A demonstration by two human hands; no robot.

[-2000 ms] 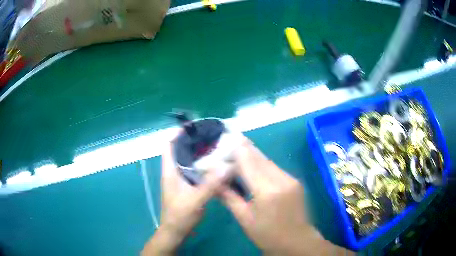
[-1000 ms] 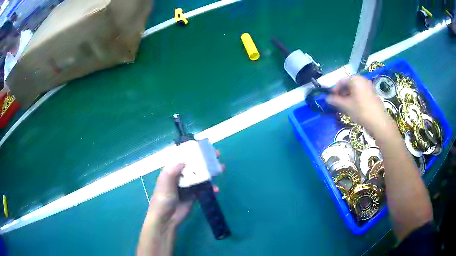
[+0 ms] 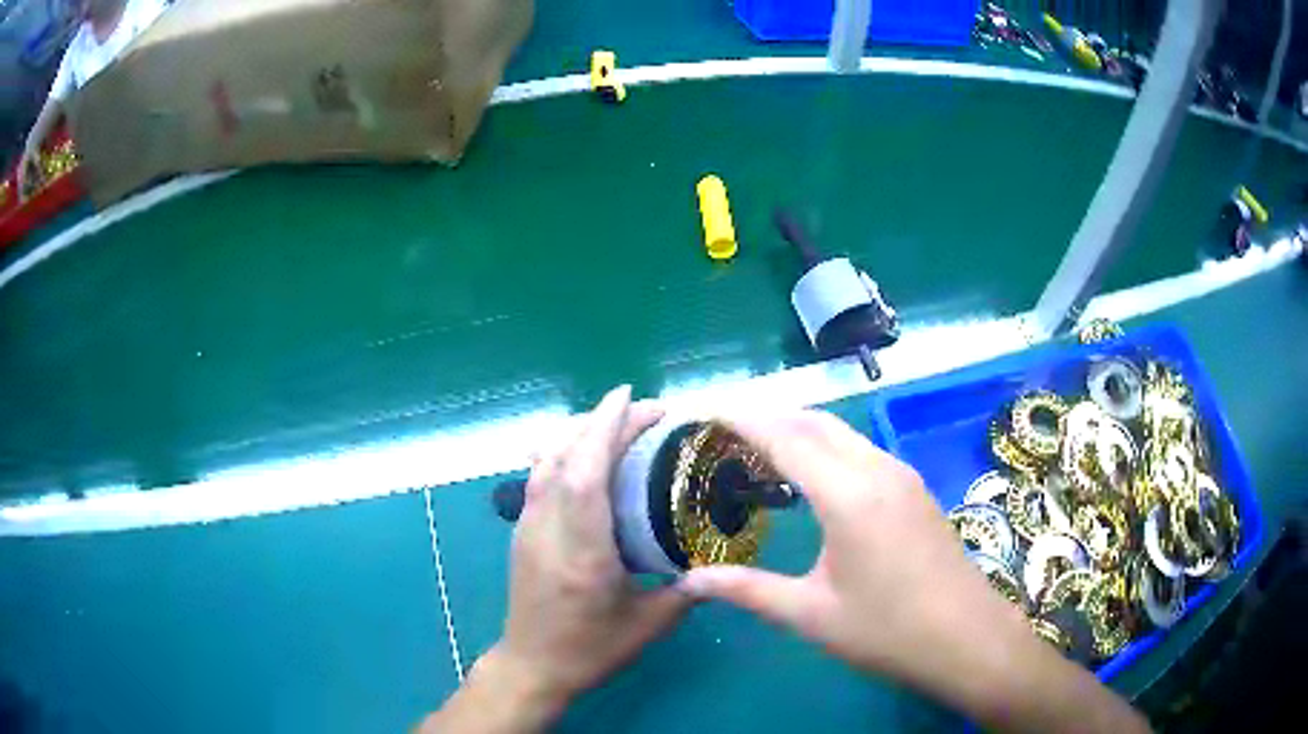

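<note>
My left hand [image 3: 574,531] holds a grey cylindrical unit [image 3: 636,495] from its left side, with the unit lying roughly sideways above the worktop. A gold decorative ring [image 3: 713,502] sits on the unit's right end, around the black shaft. My right hand [image 3: 846,531] grips the ring's edge with thumb and fingers. The shaft tip points right, and the black handle's end shows left of my left hand. The fingers hide part of the drum.
A blue parts bin [image 3: 918,409] full of gold and silver rings stands at right. On the green belt [image 3: 430,301] lie another cylindrical unit [image 3: 835,304], a yellow tube [image 3: 716,218] and a small yellow fitting [image 3: 605,76]. A carton [image 3: 287,93], metal post [image 3: 1133,172] and person's arm [image 3: 46,129] also show.
My right hand has moved from the bin to the held unit. The unit has turned from upright to sideways, and a gold ring now shows on its end. The view has shifted.
</note>
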